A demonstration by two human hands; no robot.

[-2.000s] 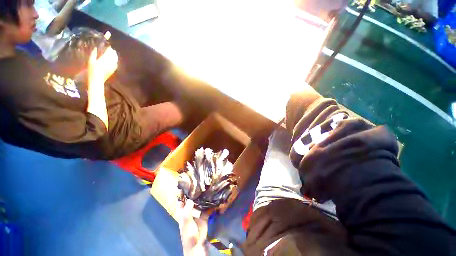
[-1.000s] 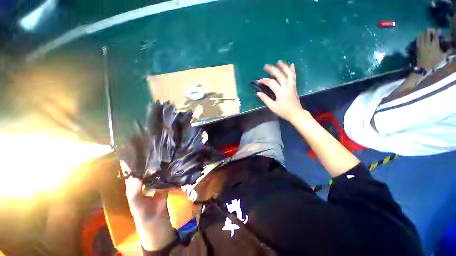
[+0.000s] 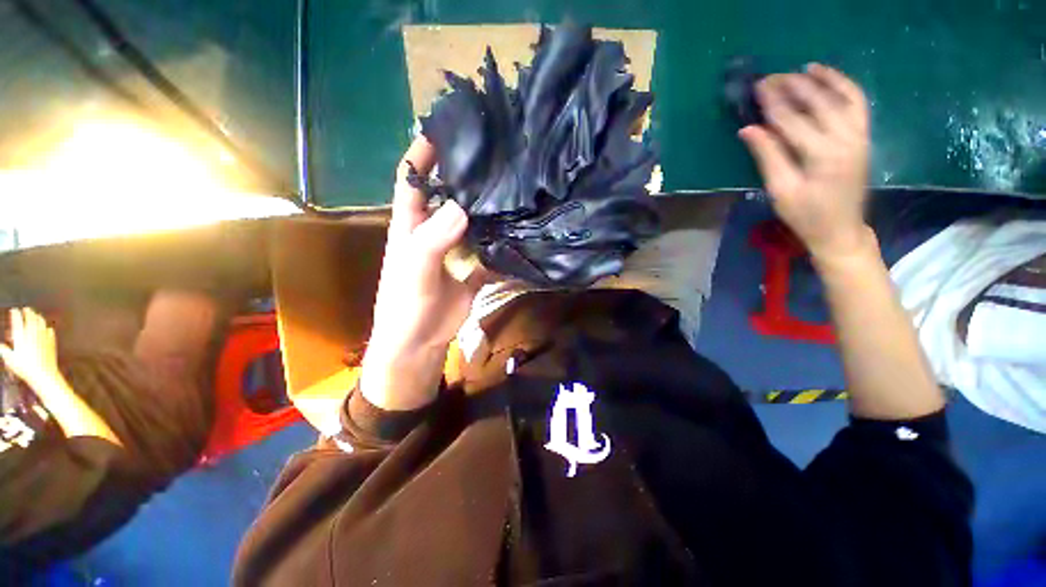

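Note:
A spiky black part (image 3: 551, 161) is held up in front of my chest, its points toward the bench. My left hand (image 3: 430, 247) grips its lower left edge, with the thumb and fingers around it. My right hand (image 3: 814, 138) is over the green bench to the right, slightly blurred, with its fingers spread and curved. A small dark piece (image 3: 743, 92) is at its fingertips on the bench; I cannot tell whether the fingers hold it. The cardboard mat (image 3: 442, 48) lies behind the black part, which hides most of it.
The green bench (image 3: 700, 149) runs across the top. A glaring light (image 3: 103, 172) is at the left. An open carton (image 3: 315, 310) stands left of my lap. Red stools (image 3: 247, 373) are on both sides. A seated person's arm shows at far left, and another person's white clothing at right.
The view has swung from the carton to the bench. The black part came from over the carton to my chest, still in my left hand. My right hand remains near the small dark piece.

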